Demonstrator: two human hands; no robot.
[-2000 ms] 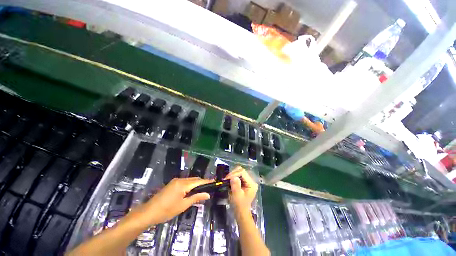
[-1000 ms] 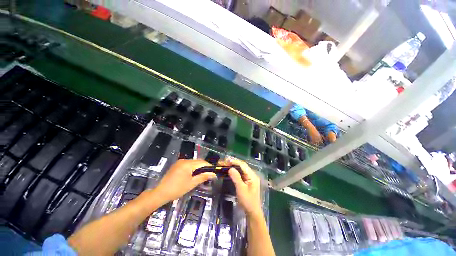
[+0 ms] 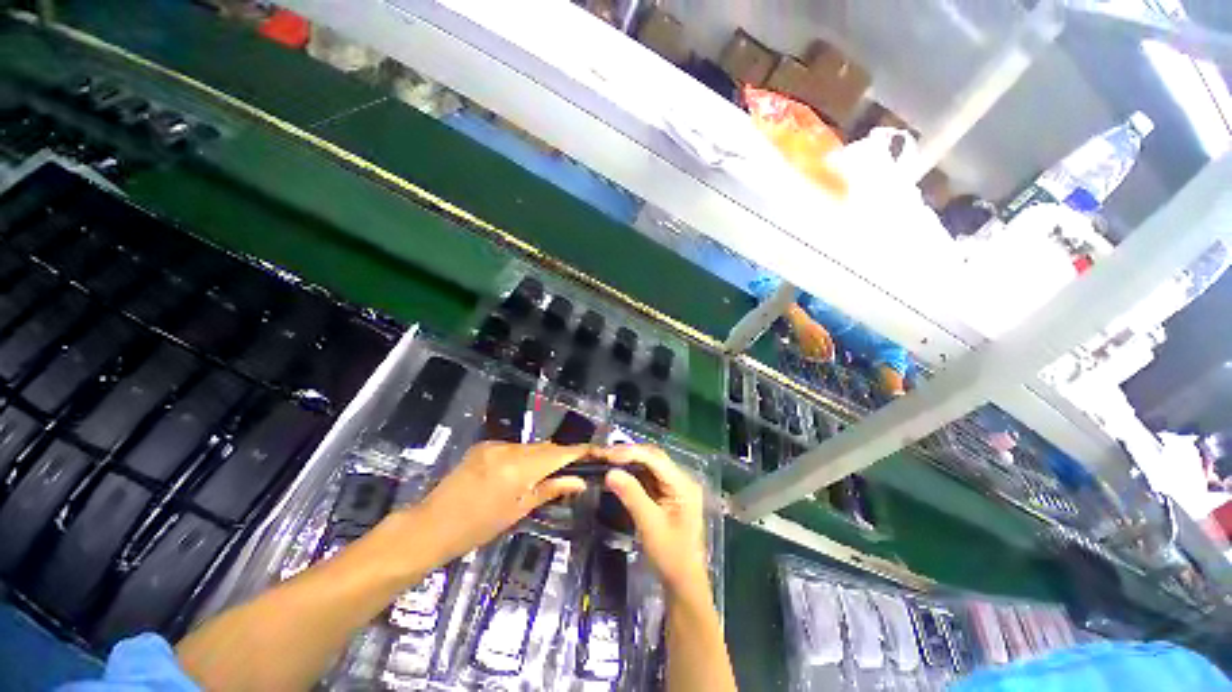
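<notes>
My left hand (image 3: 507, 489) and my right hand (image 3: 658, 503) hold a black handset (image 3: 592, 473) between them, edge-on, above the clear blister tray (image 3: 466, 376). Fingers and thumbs of both hands are on it and hide most of it. In the clear tray, closed black units lie in the back row, and open phone bodies (image 3: 520, 604) with white labels and metallic parts lie in the front row. The black blister tray (image 3: 189, 419) with plain black covers is at the left.
More clear trays of black units (image 3: 581, 349) lie on the green conveyor belt (image 3: 365, 250). A white shelf frame (image 3: 878, 427) slants across the right. Another person's hand (image 3: 811, 333) shows beyond it. A tray of pale and pinkish parts (image 3: 865, 625) is at the lower right.
The view has shifted, and the trays on the belt sit further right in it. Both hands still hold the black handset, and the fingers now cover more of it.
</notes>
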